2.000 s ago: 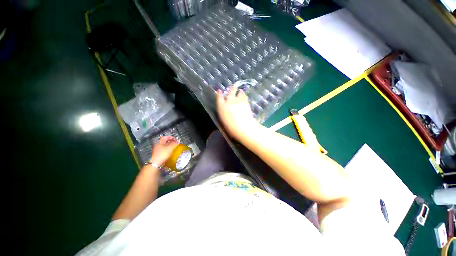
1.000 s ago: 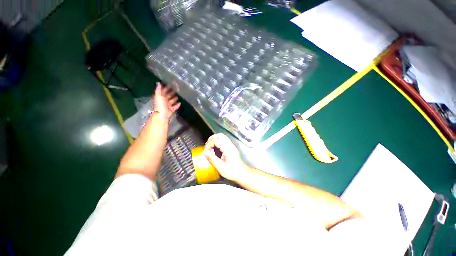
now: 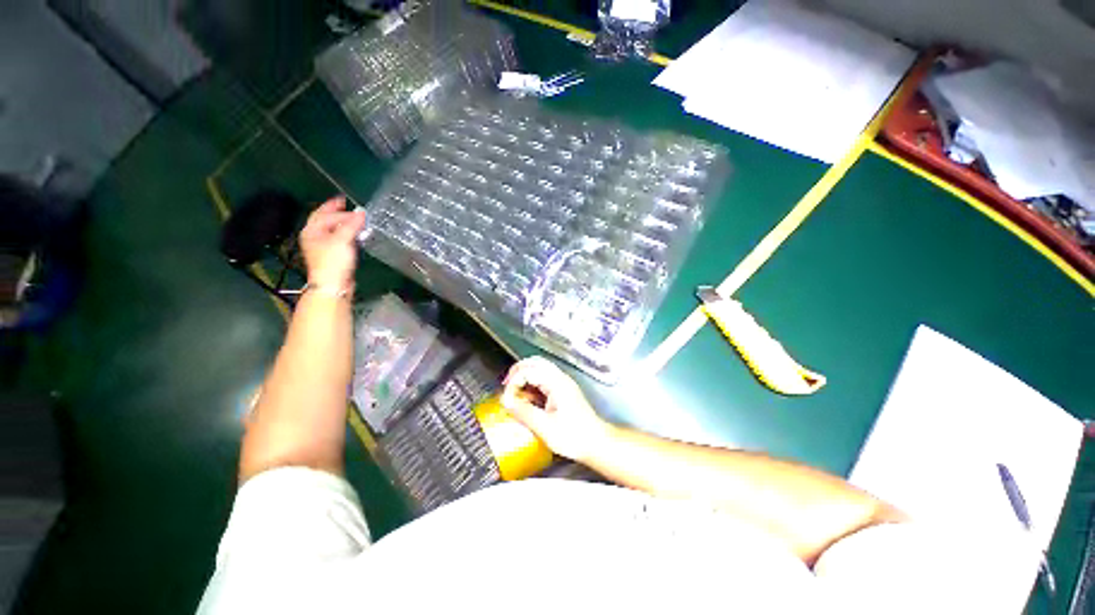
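Note:
A large clear blister tray (image 3: 516, 216) with rows of pockets lies on the green bench, wrapped in crinkled plastic at its near right corner. My left hand (image 3: 331, 240) is at the tray's left corner, fingers bent and touching or pinching its edge. My right hand (image 3: 546, 402) holds the yellow packing tape roll (image 3: 514, 442) near the bench edge. Below it, over my lap, is another tray of slim shiny parts (image 3: 438, 439) with a clear plastic bag (image 3: 396, 360) on it.
A yellow utility knife (image 3: 763, 348) lies right of the tray. White papers (image 3: 793, 72) lie at the back, and another sheet (image 3: 961, 457) with a pen (image 3: 1015, 495) at right. A red basket (image 3: 913, 132) is back right. Stacked trays (image 3: 414, 72) stand back left. A black stool (image 3: 262, 226) is on the floor.
My left hand has moved from the lap tray up to the big tray's left corner. The tape roll has passed from my left hand to my right. The camera view has shifted.

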